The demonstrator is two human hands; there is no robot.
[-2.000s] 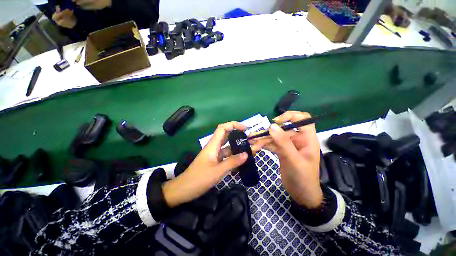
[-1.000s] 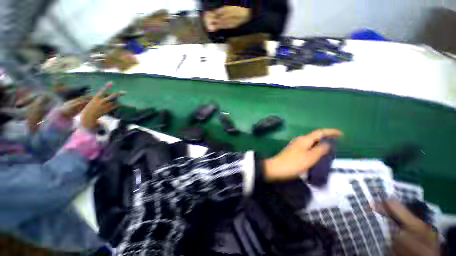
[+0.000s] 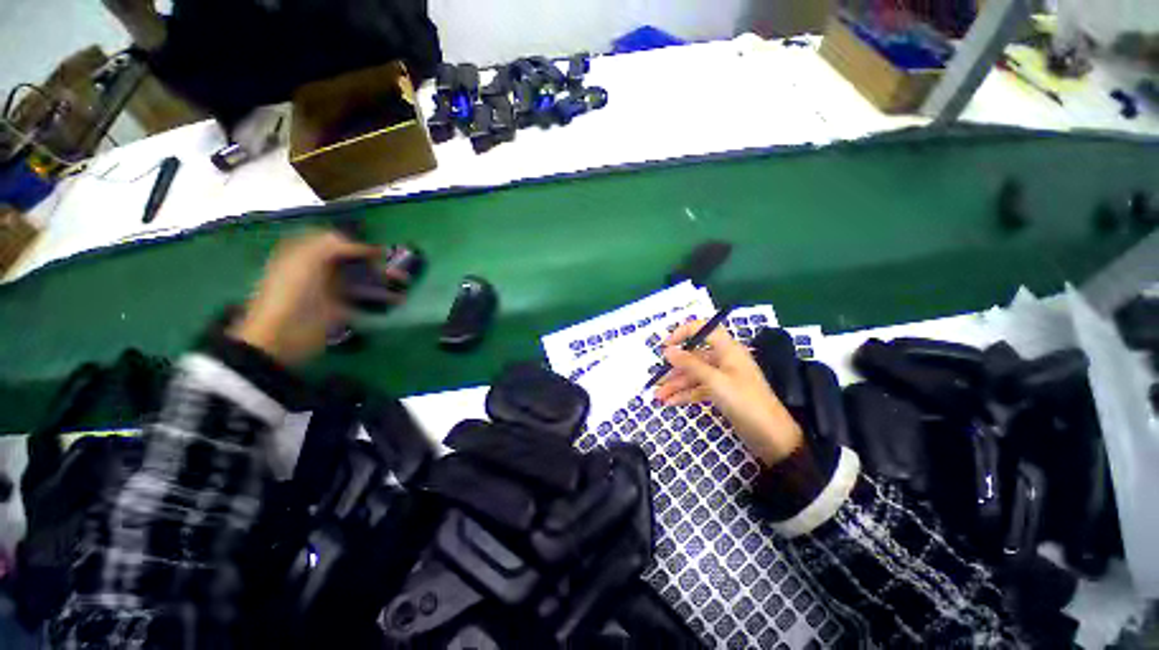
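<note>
My left hand [image 3: 303,295] is blurred over the green belt at left, its fingers around a black device housing [image 3: 369,279]; another dark unit lies close by, and I cannot tell whether it is touched. My right hand [image 3: 727,387] holds thin dark tweezers [image 3: 707,329], their tip pointing down-left over the label sheets. The label sheet [image 3: 731,533] with a grid of small dark labels lies under and below my right hand; more white sheets [image 3: 636,333] lie behind it. No label can be made out at the tweezer tip.
A pile of housings [image 3: 508,508] lies in front of me, another [image 3: 953,432] at right beside a white plastic liner [image 3: 1112,406]. The green conveyor belt [image 3: 572,241] carries a housing [image 3: 469,312]. Beyond stand a cardboard box [image 3: 362,159] and black-and-blue parts [image 3: 515,102]. A person's dark clothing shows behind.
The view swung left, then back. My left hand has moved from above the sheets out over the belt at left. My right hand still holds the tweezers, now above the labels.
</note>
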